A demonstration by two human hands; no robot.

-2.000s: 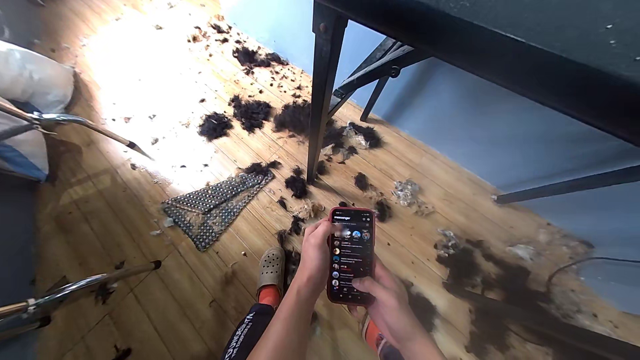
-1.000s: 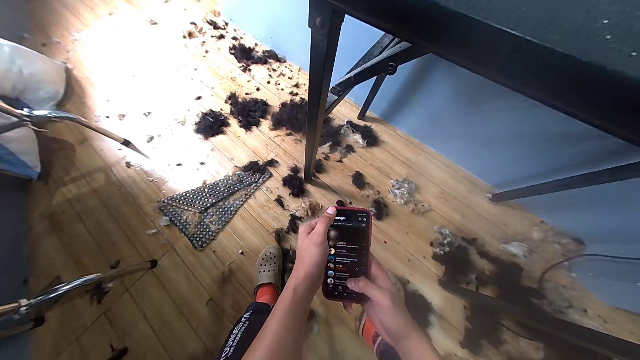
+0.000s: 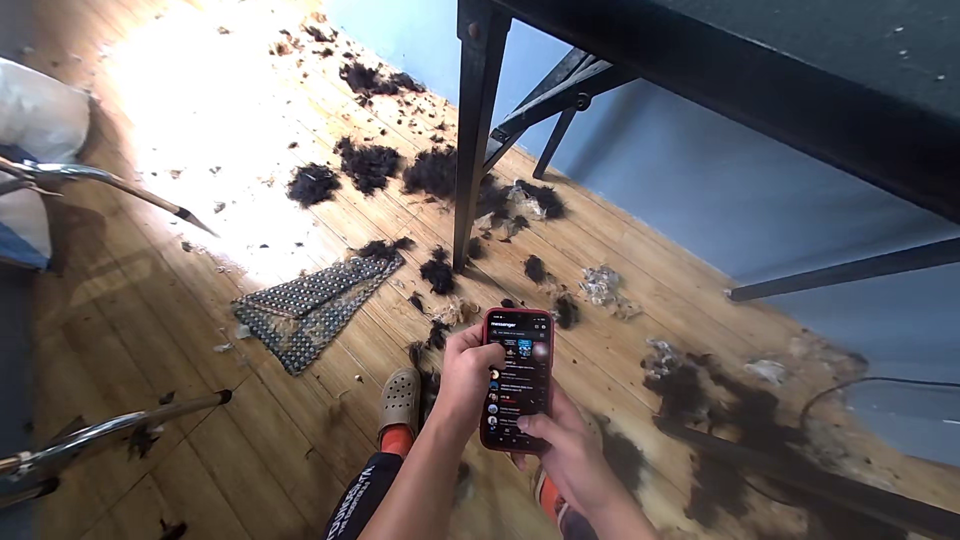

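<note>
A smartphone in a red case [image 3: 517, 381] is held upright over the floor, its lit screen showing a dark list. My left hand [image 3: 471, 369] grips its left side, with the thumb lying over the upper part of the screen. On the right side, my right hand [image 3: 559, 433] holds the lower part, its thumb on the lower screen. Below, a clog [image 3: 400, 401] on my foot stands on the wooden floor; the other foot is partly hidden by my right hand and arm. A folded patterned mat [image 3: 319, 307] lies on the floor to the left.
Dark hair clumps [image 3: 367, 165] and pale fluffy debris [image 3: 601, 285] are scattered on the floor. A black metal table leg [image 3: 474, 135] stands ahead, under a dark tabletop [image 3: 847, 67]. Metal legs with worn tips [image 3: 112, 429] reach in from the left. A thin cable [image 3: 847, 384] lies at right.
My left thumb has moved from the phone's upper edge onto the upper part of the screen. The phone remains in both hands.
</note>
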